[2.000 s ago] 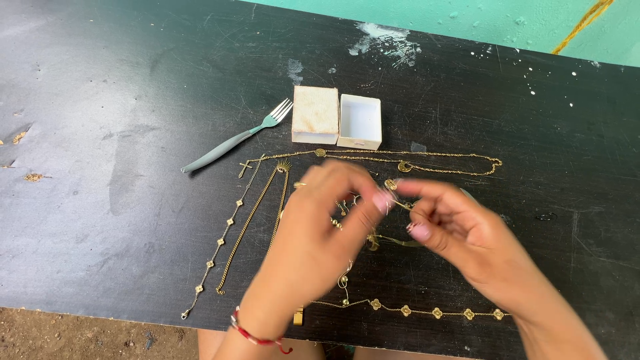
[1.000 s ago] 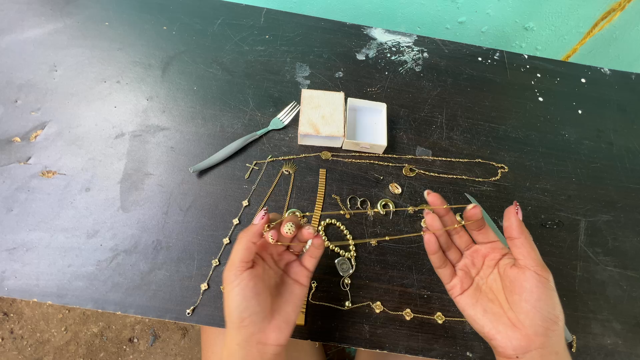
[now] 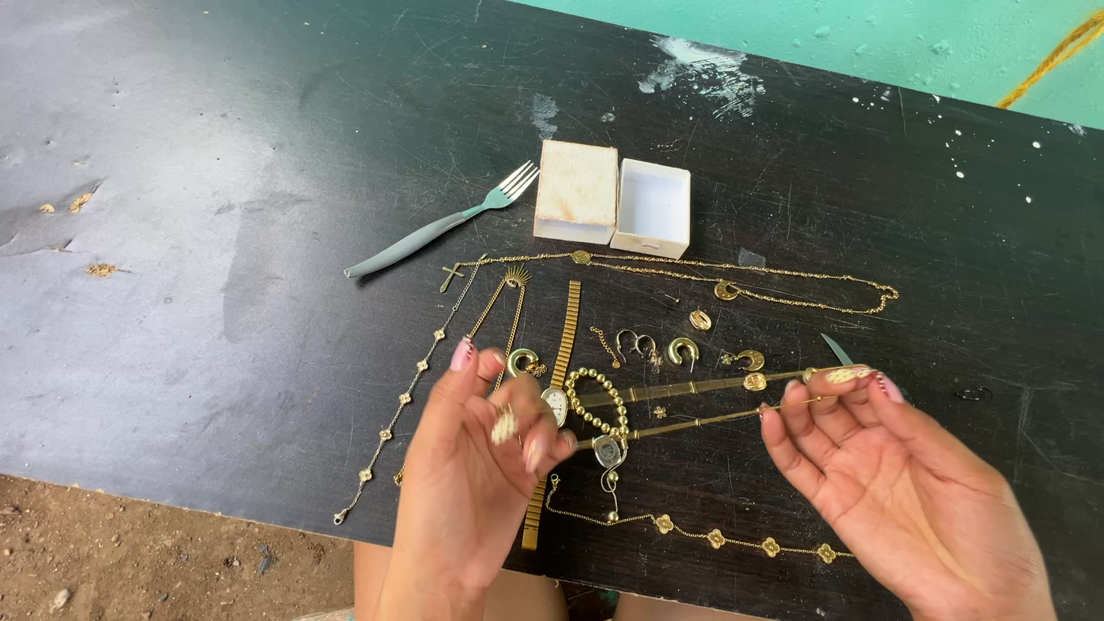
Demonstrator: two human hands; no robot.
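A thin gold-coloured chain necklace (image 3: 690,424) with small beads and a pendant is stretched between my hands above the table. My left hand (image 3: 483,448) grips one end of it with curled fingers; my right hand (image 3: 897,474) pinches the other end at the fingertips. Beneath the chain lie a beaded bracelet (image 3: 595,404) with a medallion (image 3: 607,450) and a gold-coloured wristwatch (image 3: 565,354), partly hidden by my left hand. Hoop earrings (image 3: 683,352) and a crescent pendant (image 3: 752,359) lie beyond it. A clover-link chain (image 3: 715,539) runs along the near side, partly behind my right hand.
Further back stand a small box lid (image 3: 576,185) and an open box (image 3: 654,207), beside a grey-handled fork (image 3: 414,241). A long gold chain with a cross (image 3: 451,276) lies before them. Another clover-link chain (image 3: 385,434) lies left. A blade tip (image 3: 835,348) shows near my right hand.
Since two seconds ago my hands have moved apart, uncovering the jewellery between them. Compared with one second ago, both hands still hold the chain stretched out, with a pendant now visible near my right fingers.
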